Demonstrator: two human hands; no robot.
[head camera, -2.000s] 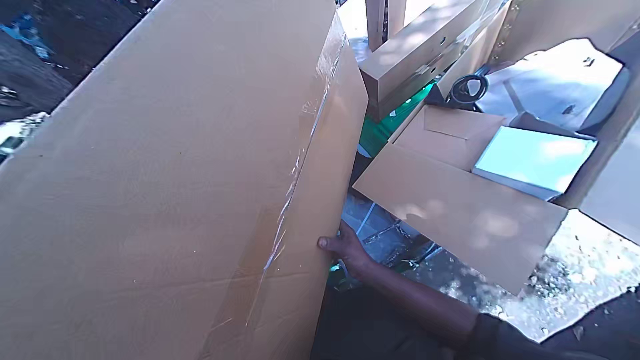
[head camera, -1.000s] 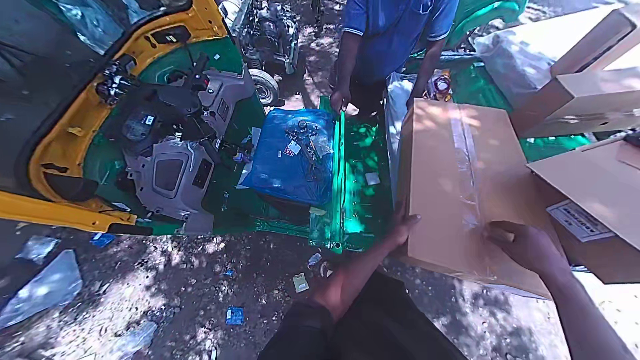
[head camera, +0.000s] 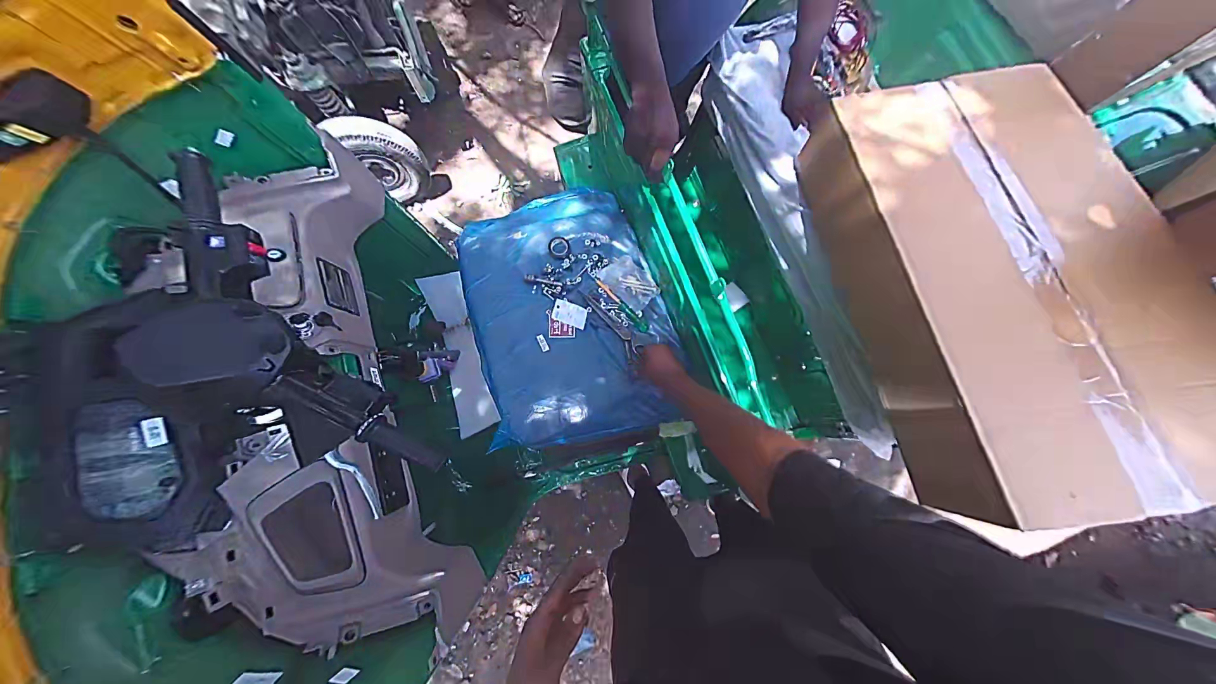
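My right hand (head camera: 657, 363) is at the right side of a blue plastic-wrapped package (head camera: 532, 380), its fingertips at a metal hand tool (head camera: 616, 321) that looks like pliers. Whether the fingers grip it cannot be told. Loose nuts and bolts (head camera: 570, 271), a small clear plastic bag (head camera: 627, 282) and a white tag (head camera: 569, 314) lie on the package. Low in the view, my left hand (head camera: 562, 613) hangs over the ground with nothing visible in it. A taped cardboard box (head camera: 959, 218) lies at the right, touched by neither of my hands.
Another person's hands (head camera: 652, 128) are beyond the package, one by the green metal frame (head camera: 703, 275), one at the box's far corner. At left are a handlebar (head camera: 199, 204) and beige dashboard panel (head camera: 304, 532) of a green and yellow vehicle. A wheel (head camera: 375, 157) stands behind.
One second ago both my hands were on the cardboard box; now they are off it, the right at the blue package and the left low over the ground. The view has shifted a lot.
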